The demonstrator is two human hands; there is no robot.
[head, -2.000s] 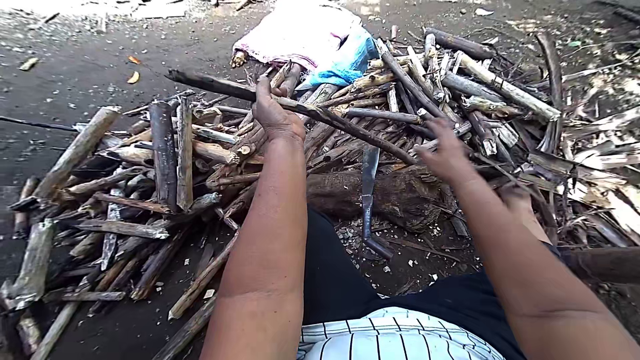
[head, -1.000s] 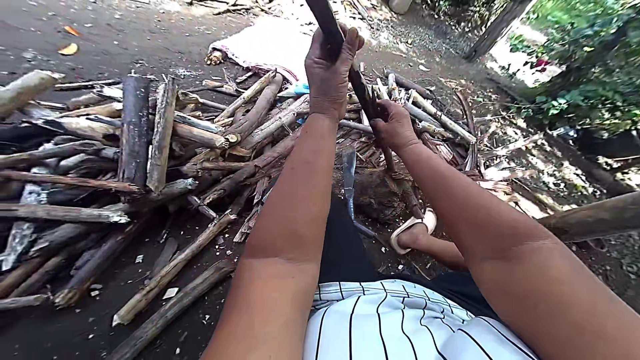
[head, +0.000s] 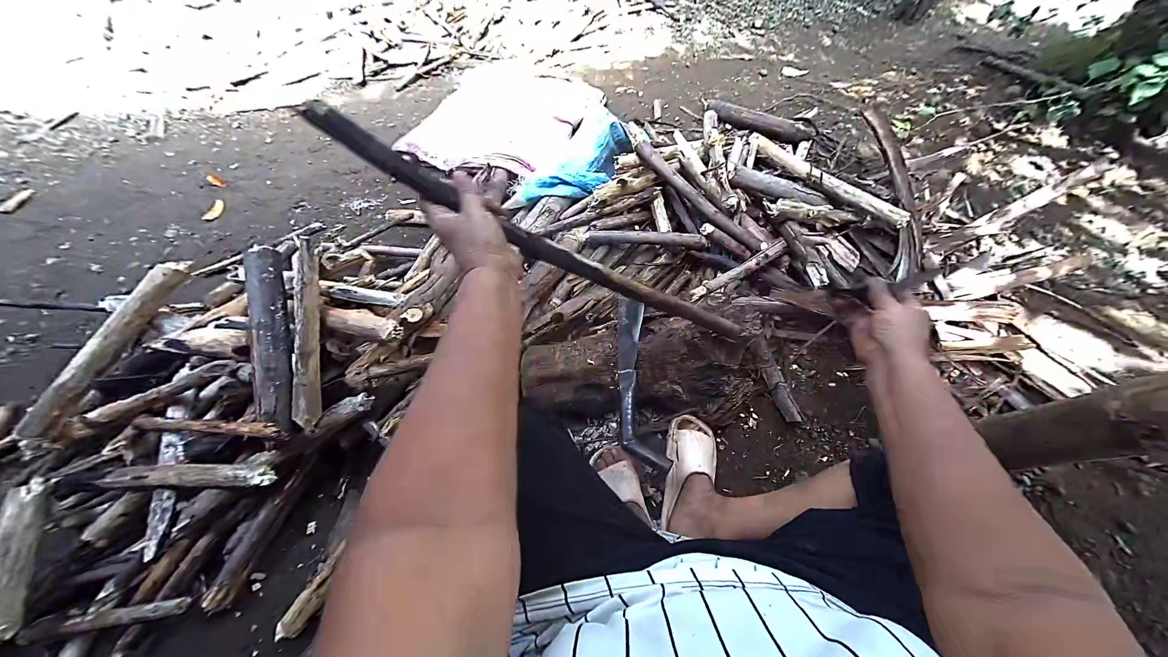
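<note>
My left hand [head: 474, 224] grips a long dark stick [head: 598, 272] near its middle; the stick slants from upper left down to the right, above the woodpile. My right hand [head: 890, 324] is apart from that stick, at the right, closed around a dark, blurred strip that looks like bark or wood [head: 835, 297]. Between my arms, a machete [head: 630, 356] stands with its blade against a thick log [head: 584, 370] and its bent handle end down by my sandalled feet. The hands are slightly blurred by motion.
Split and round firewood [head: 210, 474] is heaped at the left, with more sticks [head: 776, 196] beyond the log. A white and blue sack [head: 511, 128] lies behind the pile. A thick pole [head: 1077, 424] juts in from the right, near wood strips [head: 1049, 319].
My right hand has come off the long stick and moved right, with a dark strip in it. The stick, steep before, now slants low across the pile in my left hand. The view has turned.
</note>
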